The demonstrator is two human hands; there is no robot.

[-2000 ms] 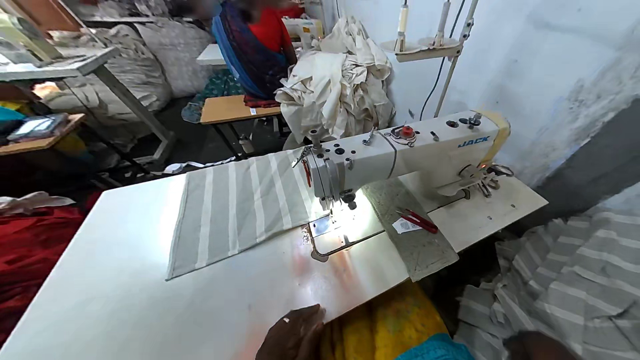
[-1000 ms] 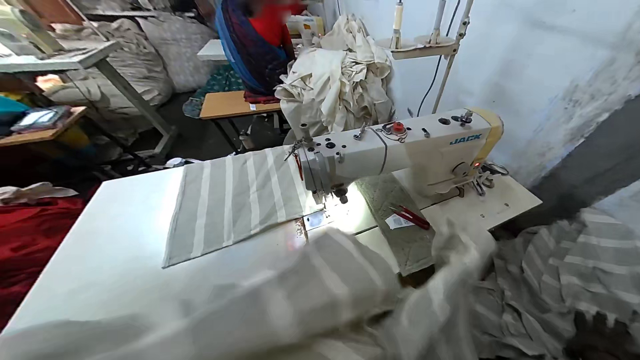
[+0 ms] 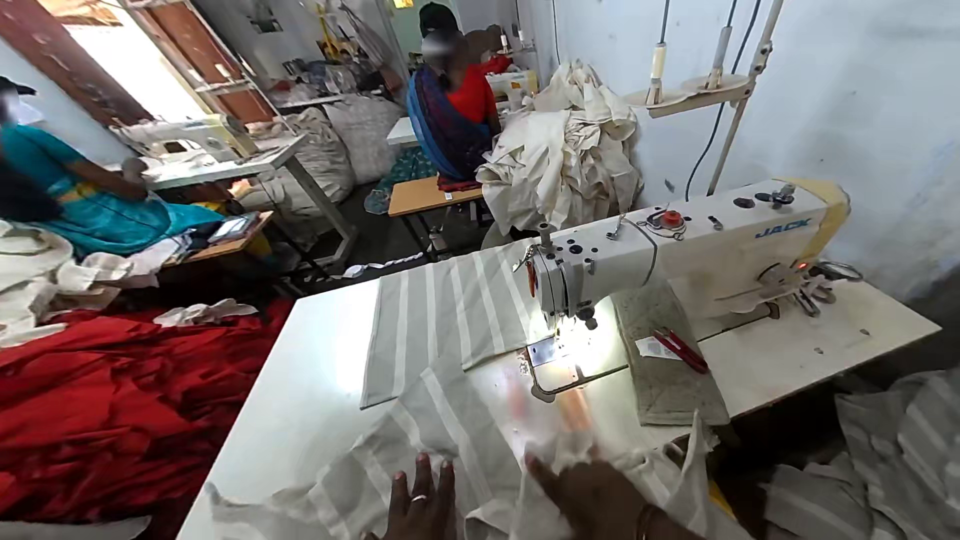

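A grey cloth with white stripes (image 3: 442, 427) lies rumpled along the front of the white sewing table (image 3: 315, 352). My left hand (image 3: 422, 502), a ring on one finger, rests on it with the fingers apart. To its right, my right hand (image 3: 592, 495) is on the same cloth, slightly blurred; whether its fingers pinch the fabric cannot be seen. A flat striped panel (image 3: 457, 300) lies beyond, left of the needle area of a Jack sewing machine (image 3: 675, 255), whose lamp is lit. Red-handled snips (image 3: 681, 349) lie on a grey pad (image 3: 667, 375) right of the needle.
More striped cloth (image 3: 900, 450) is heaped at the right. Red fabric (image 3: 127, 397) is piled left of the table. Behind the machine are a cream cloth heap (image 3: 562, 150) and a thread stand (image 3: 705, 94). Two people sit nearby, one beyond the table, one at far left.
The rumpled striped cloth, blurred over the table front one second ago, now lies under both my hands. The view has shifted, showing more of the room at left.
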